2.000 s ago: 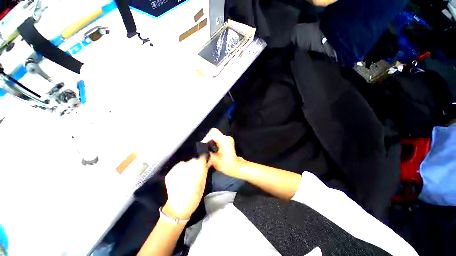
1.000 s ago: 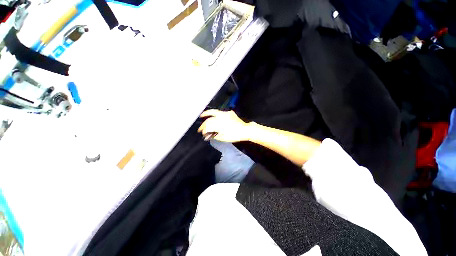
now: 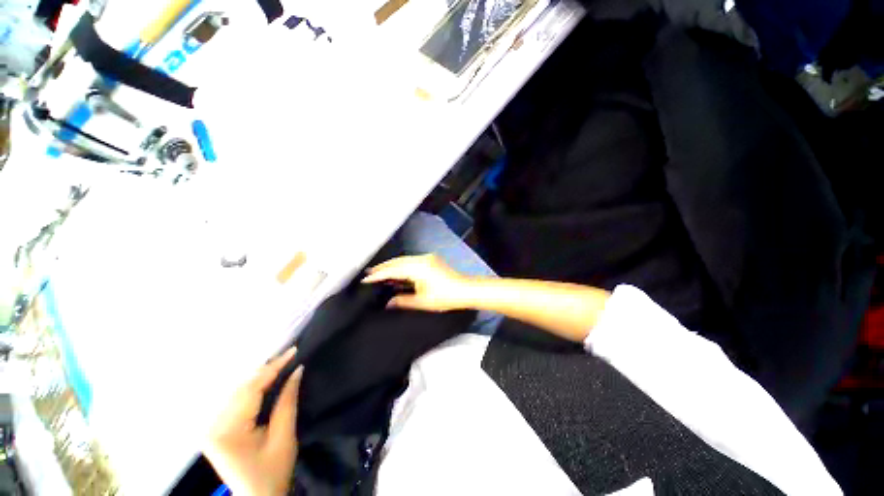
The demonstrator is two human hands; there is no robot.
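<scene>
A black garment piece (image 3: 363, 354) lies bunched over my lap, along the front edge of the white machine table (image 3: 218, 320). My left hand (image 3: 260, 426) is at the lower left by the table edge, with cloth between its thumb and fingers. My right hand (image 3: 426, 283) holds the upper part of the cloth near the table edge, its fingers partly hidden in the black folds. The left hand is slightly blurred.
The sewing machine's needle area (image 3: 174, 155) and a blue piece (image 3: 204, 140) are at the upper left. A black strip (image 3: 131, 68) hangs over the machine head. A shallow box with a dark rectangle (image 3: 470, 34) is at the table's far corner. Dark cloth (image 3: 756, 194) fills the right.
My left hand, out of view one second ago, is back at the lower left on the cloth. My right hand has moved down onto the cloth, which is now drawn up between the hands. The view has shifted.
</scene>
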